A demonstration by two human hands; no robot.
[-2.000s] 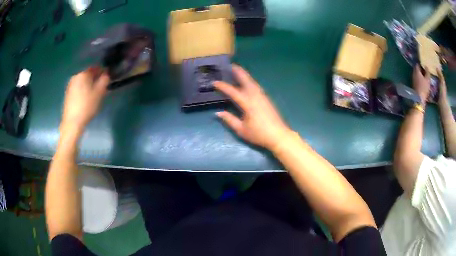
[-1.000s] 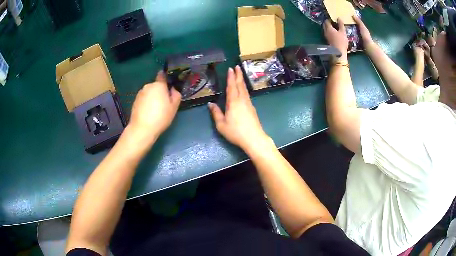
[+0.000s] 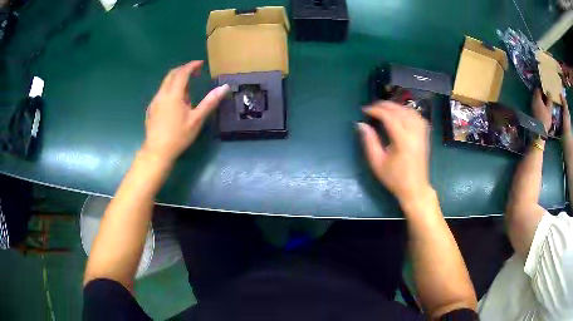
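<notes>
An open retail box (image 3: 248,53) stands in front of me, its tan lid up. A black insert tray (image 3: 271,113) fills it, with a small shiny item (image 3: 251,100) in the shaped cut-out. My left hand (image 3: 173,116) is at the box's left side, fingers apart, thumb by the tray's upper left corner, holding nothing. A black-lidded box (image 3: 418,80) with bagged contents lies to the right. My right hand (image 3: 402,147) is spread over its near left part and hides some of it; I cannot tell whether the fingers touch it.
A closed-looking black block (image 3: 320,22) sits at the back. Further right are an open box with bagged accessories (image 3: 468,119) and another black box (image 3: 510,128). A neighbour's arm (image 3: 534,163) works at the far right. A dark bundle (image 3: 28,125) lies far left. The table edge curves in front.
The view has swung back left since one second ago. My left hand has left the black-lidded box and is now beside the tan-lidded box. My right hand is now over the black-lidded box.
</notes>
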